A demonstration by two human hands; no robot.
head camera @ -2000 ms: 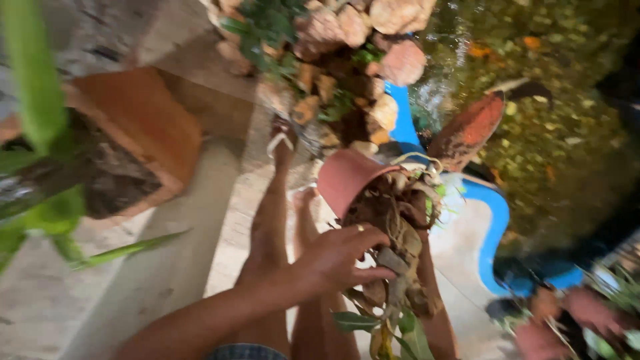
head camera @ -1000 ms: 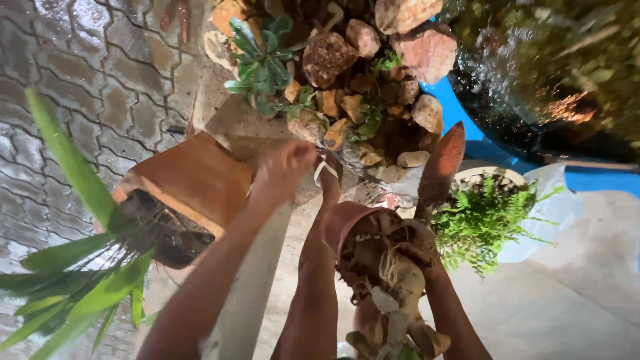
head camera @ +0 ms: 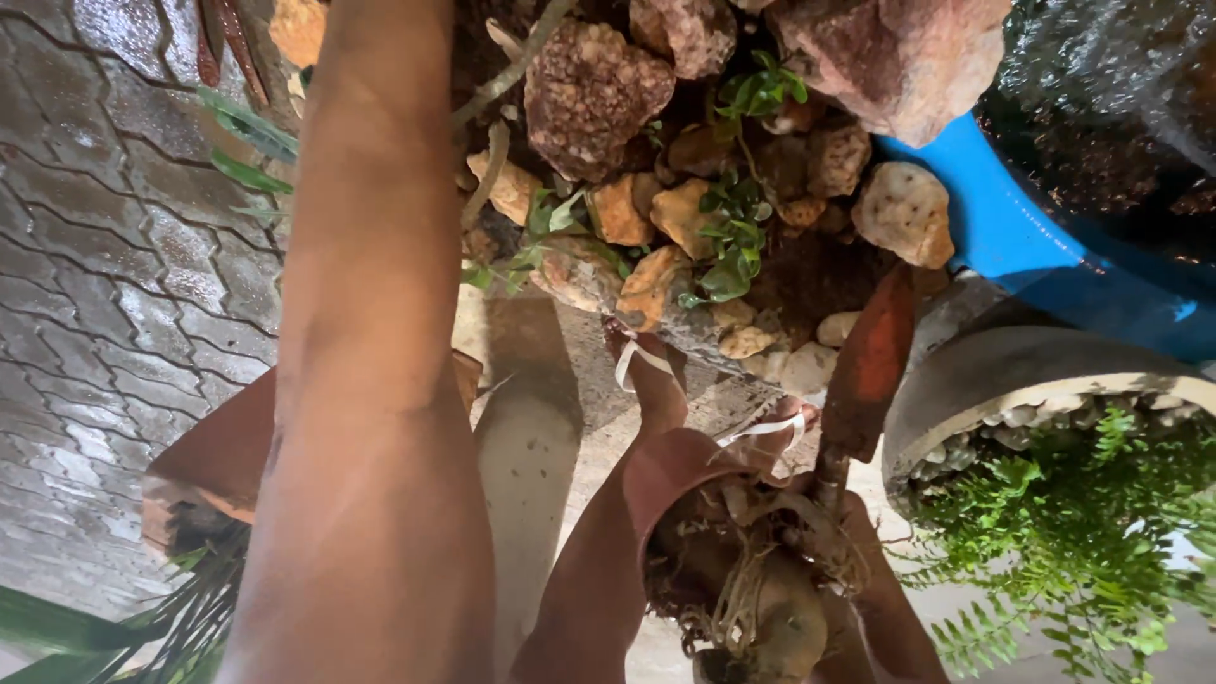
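My left arm (head camera: 370,380) stretches up across the left of the view, and its hand is beyond the top edge. A reddish-brown pot (head camera: 679,475) is held tilted at the lower middle, with a bulbous plant and tangled roots (head camera: 760,589) at its mouth. My right forearm (head camera: 888,589) comes up beside it; my right hand is mostly hidden behind the pot and roots. A garden trowel (head camera: 864,370) with a soil-stained, reddish blade points up at the pot's right side, its handle end among the roots.
Rocks (head camera: 598,100) and small green plants (head camera: 736,237) border a blue pond edge (head camera: 1016,209). A round planter (head camera: 1007,380) with pebbles and a fern (head camera: 1073,532) is at right. An angular terracotta planter (head camera: 214,456) stands on the left, beside interlocking pavers (head camera: 123,237). Two sandalled feet (head camera: 651,366) are below the rocks.
My left hand has gone from the plant's roots, past the terracotta planter, and out over the top edge. The pot and trowel remain on the right side. The view has moved closer to the rocks.
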